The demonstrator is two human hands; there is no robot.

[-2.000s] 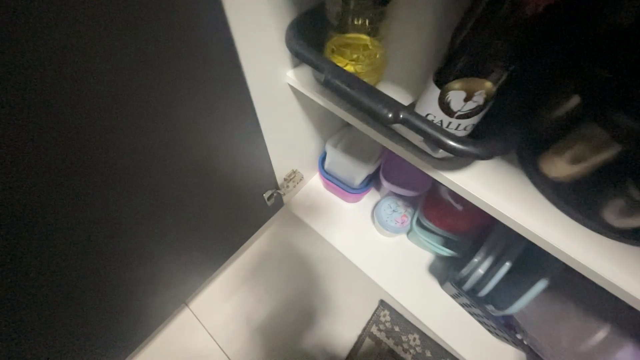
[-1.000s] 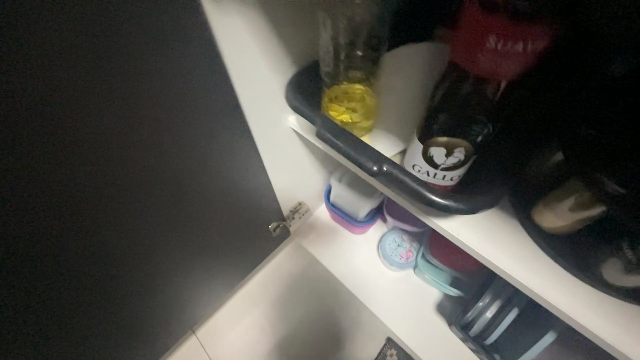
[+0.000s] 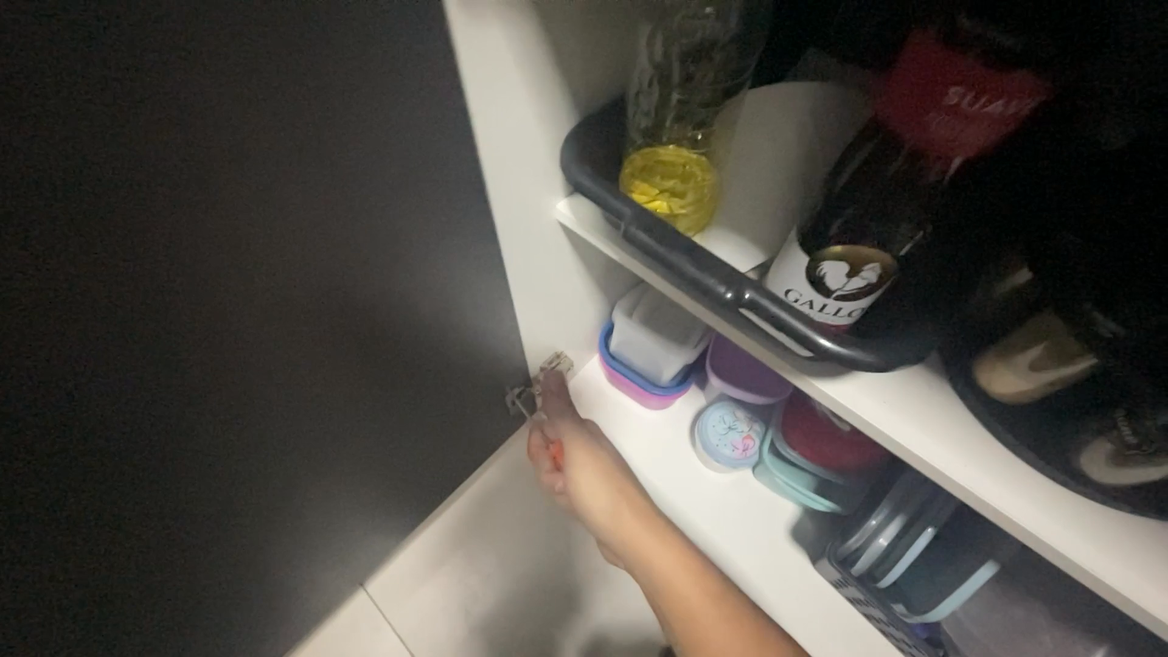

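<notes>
My right hand reaches in from the lower right, its fingers closed around a small tool that looks like a screwdriver, with an orange-red handle and thin shaft. Most of the handle is hidden by the fingers. The shaft points at the metal cabinet hinge, which joins the dark door to the white side panel. My index finger extends up to the hinge; whether the tip sits in a screw cannot be told. My left hand is out of view.
Right of the hand, the bottom shelf holds plastic food containers and a dark basket. A black tray with an oil bottle and a dark bottle overhangs the upper shelf's edge. Floor tiles lie below.
My right hand has come into view with the tool and is now at the hinge; neither earlier frame shows it. The view has shifted somewhat.
</notes>
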